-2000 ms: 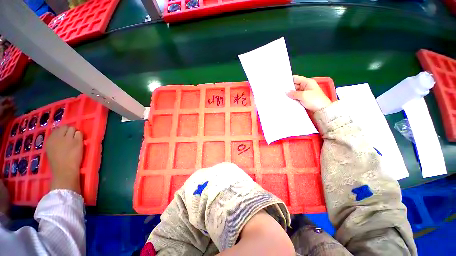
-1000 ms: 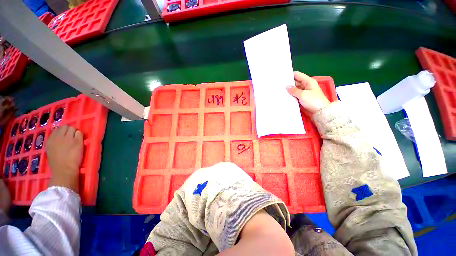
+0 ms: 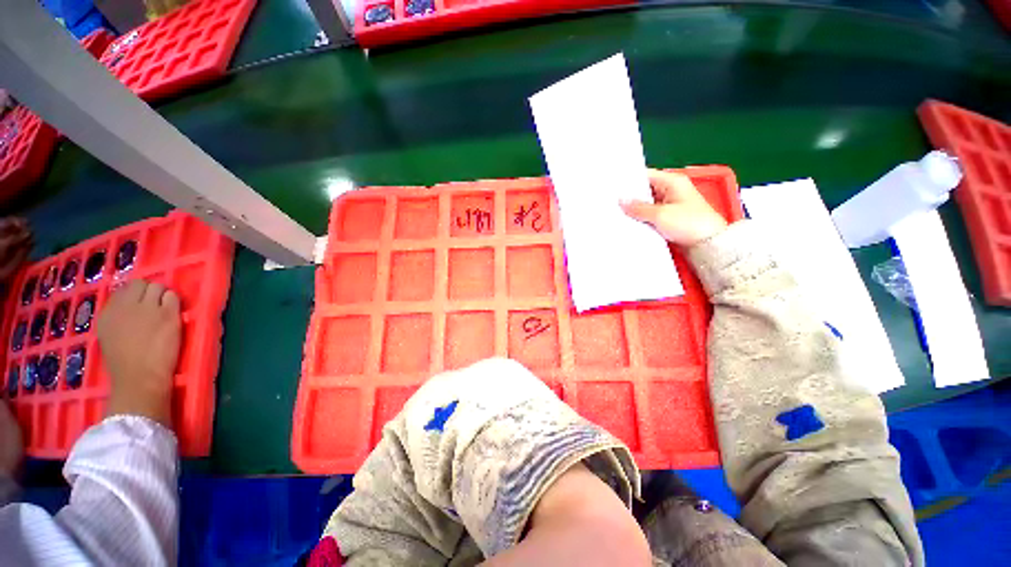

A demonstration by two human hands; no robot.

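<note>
My right hand (image 3: 678,210) grips the right edge of a white sheet (image 3: 604,194) between thumb and fingers. The sheet hangs over the upper right pockets of an orange-red compartment tray (image 3: 471,339). The pockets of this tray that show are empty, and a few have dark handwritten marks. My left arm is bent across the tray's lower edge in a beige sleeve with a blue star. Only the wrist or back of my left hand (image 3: 585,526) shows at the bottom edge; its fingers are out of the picture.
Spare white sheets (image 3: 826,277), a white bottle (image 3: 900,199) on its side and crumpled clear plastic (image 3: 894,282) lie at right. A grey post (image 3: 166,144) stands left. Another person's hand (image 3: 141,332) rests on a neighbouring tray (image 3: 200,288) of dark round parts. More trays lie beyond.
The sheet has swung in my right hand: it became more upright and higher, then its top tipped slightly left. My left arm stays bent in the same place.
</note>
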